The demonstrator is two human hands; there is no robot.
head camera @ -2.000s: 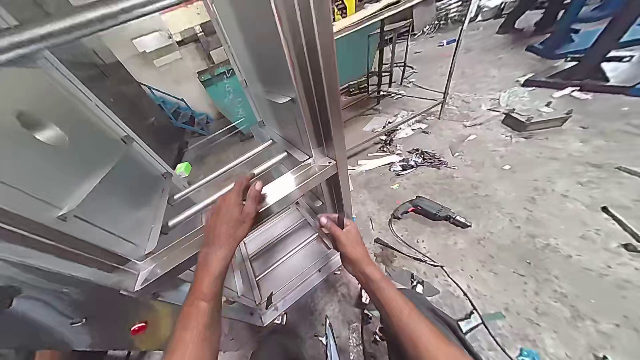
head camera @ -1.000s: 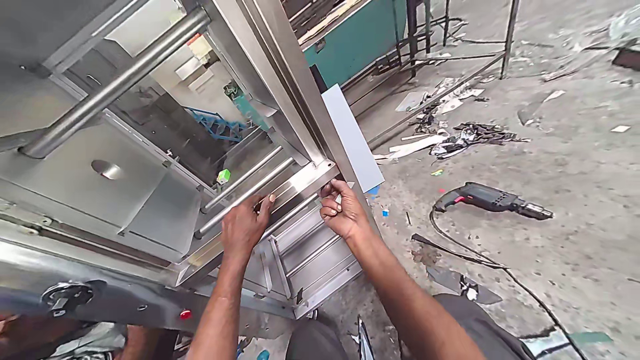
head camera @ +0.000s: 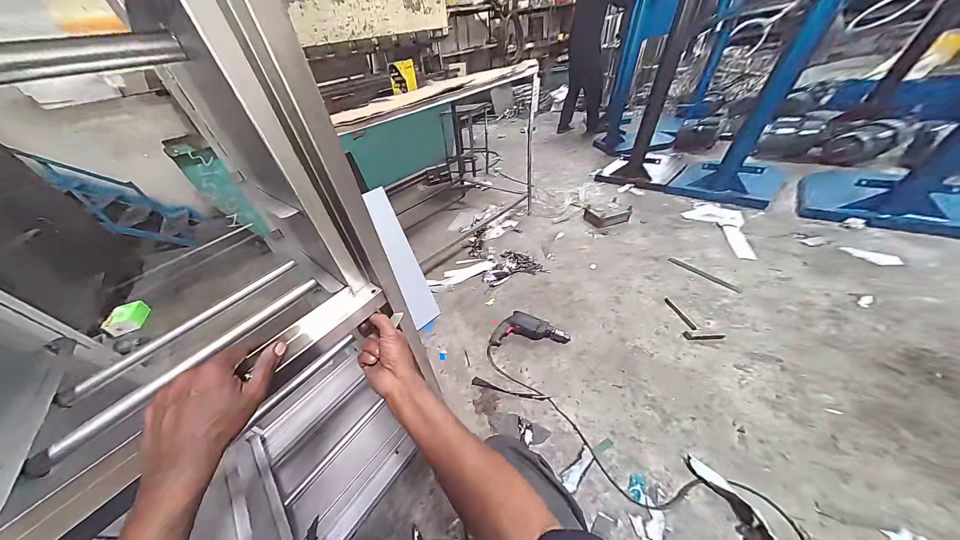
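A stainless-steel frame [head camera: 330,319] with an upright post [head camera: 300,150] and round metal rods [head camera: 225,334] fills the left side. My left hand [head camera: 206,405] rests on the frame's crossbar, thumb on its top face and fingers over the far side. At the corner where crossbar and post meet, my right hand [head camera: 386,356] has its fingers bent, pinching a small, thin, pale piece [head camera: 397,319] whose kind I cannot tell. Below the crossbar lie ribbed metal panels [head camera: 330,442]. A corded power drill [head camera: 531,328] lies on the floor right of the frame.
Behind the post a pale sheet [head camera: 401,259] leans near a green-sided workbench [head camera: 405,146]. The drill's cord [head camera: 577,431] trails over the concrete floor among scraps and metal strips [head camera: 705,274]. Blue stands [head camera: 727,180] are at the back right, and a person [head camera: 585,67] stands behind.
My right hand has gone from near the post with fingers spread to a pinch at the frame's corner. The view has swung toward the back of the workshop.
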